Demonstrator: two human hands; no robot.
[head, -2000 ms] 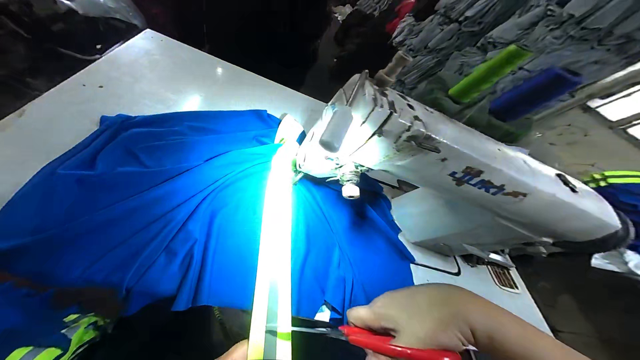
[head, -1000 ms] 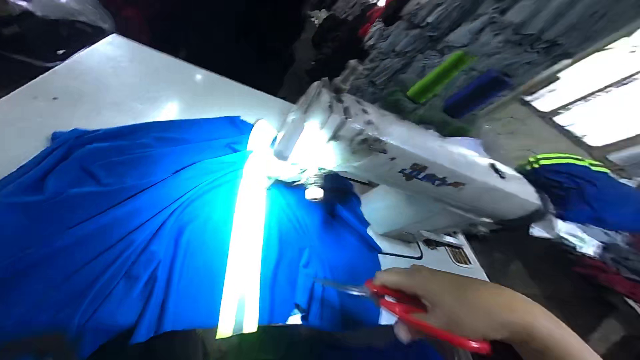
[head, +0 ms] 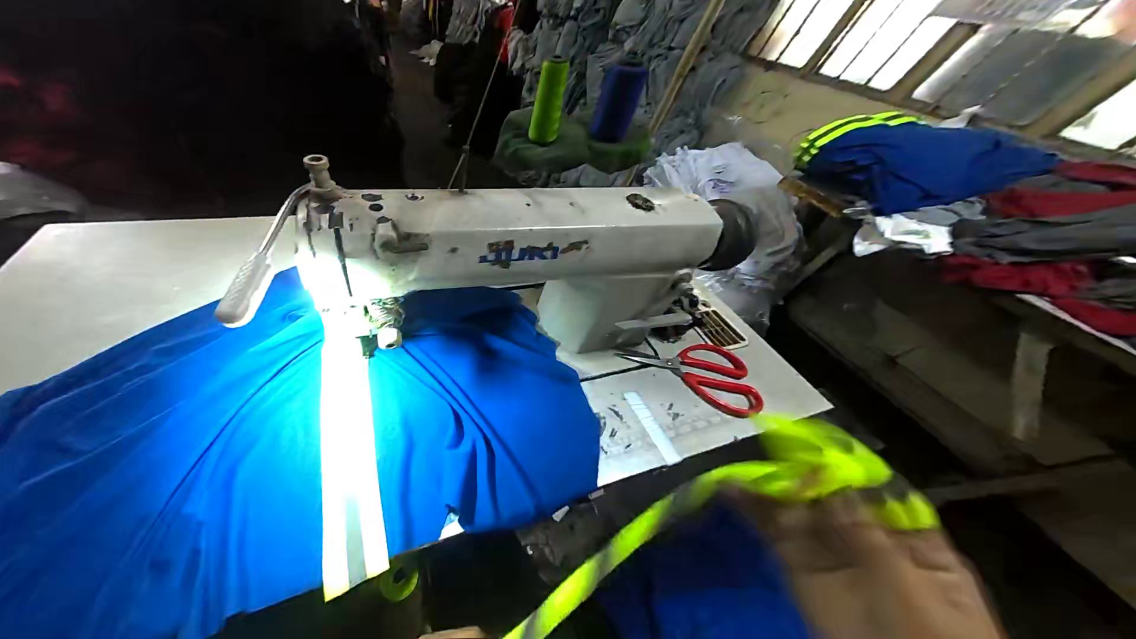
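Note:
Blue fabric point(head: 240, 444) lies spread under the head of a white Juki sewing machine point(head: 524, 235), with a reflective tape strip point(head: 346, 497) running down from the needle area past the table's front edge. At the lower right my right hand point(head: 874, 555), blurred, is closed around a yellow-green and grey reflective tape point(head: 657, 524) that runs down to the bottom edge. Dark blue fabric point(head: 710, 577) hangs beside that hand. Of my left hand point(head: 457, 633) only a sliver shows at the bottom edge, its grip hidden. Red-handled scissors point(head: 723, 382) lie on the table right of the fabric.
Green point(head: 548, 102) and blue thread cones point(head: 619, 102) stand behind the machine. A short white strip point(head: 652, 428) lies on the white table point(head: 133, 253). To the right, a bench holds piled garments point(head: 923, 164). A presser lever point(head: 257, 280) sticks out left of the machine head.
The scissors, in my right hand in both earlier frames, now lie on the table. My right hand now holds the yellow-green tape. The view has swung to the right.

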